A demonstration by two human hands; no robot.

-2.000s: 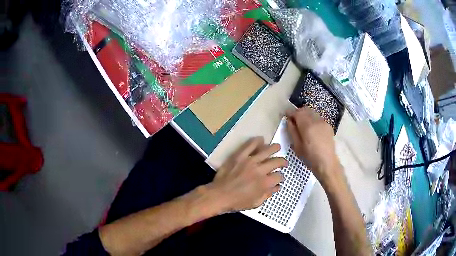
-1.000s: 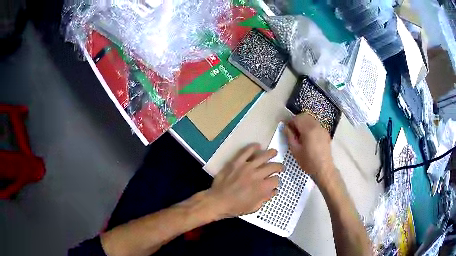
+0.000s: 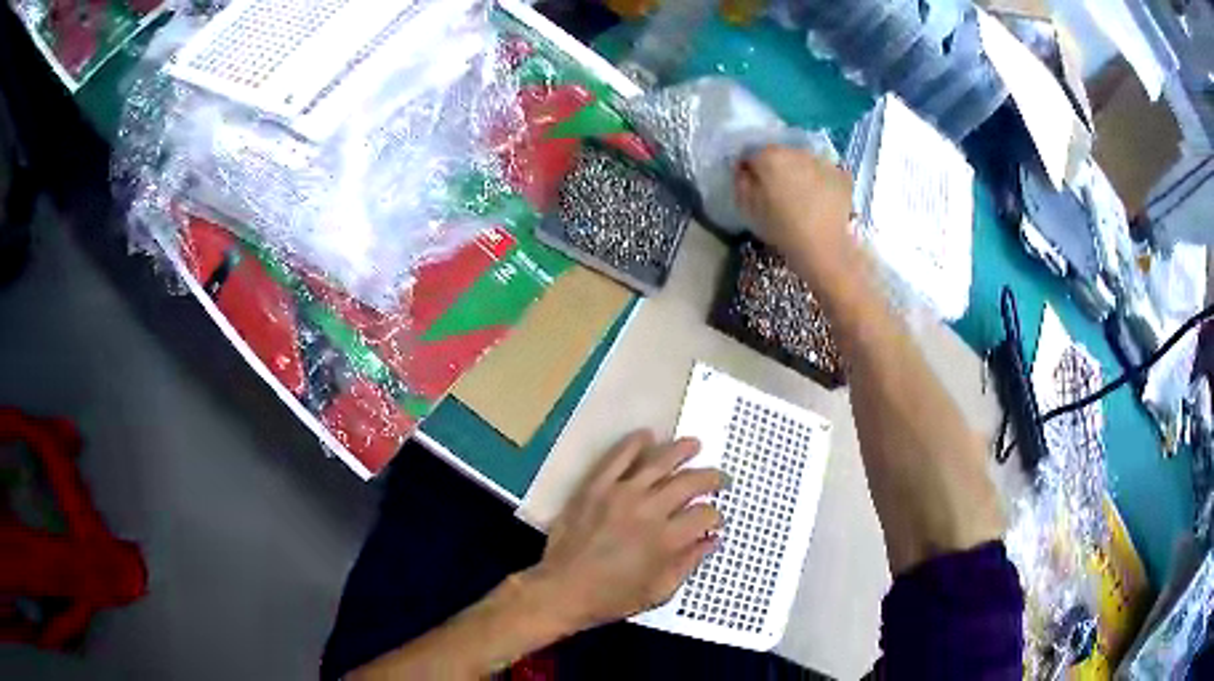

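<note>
A white perforated panel (image 3: pixel 759 499) lies on the beige work board (image 3: pixel 852 532). My left hand (image 3: pixel 639 526) rests on the panel's left side with its fingers spread. My right hand (image 3: pixel 795 200) is raised beyond the panel, over the cloudy plastic bag of small parts (image 3: pixel 719 133) and past the nearer parts tray (image 3: pixel 782 313). Its fingers are curled, and I cannot tell whether they hold anything. A second parts tray (image 3: pixel 615 216), full of silver pieces, sits to the left of the first.
Clear crinkled plastic (image 3: pixel 360 213) and a white panel (image 3: pixel 286 53) lie on the red-green board (image 3: pixel 439 299) at upper left. Brown cardboard (image 3: pixel 533 359) lies left of the board. A panel stack (image 3: pixel 921 200) stands behind the trays. A black corded tool (image 3: pixel 1018 399) lies at right.
My right hand has left the panel's top corner and moved up past the nearer tray to the plastic bag. The view has shifted, showing the white panel at upper left. My left hand stays on the panel.
</note>
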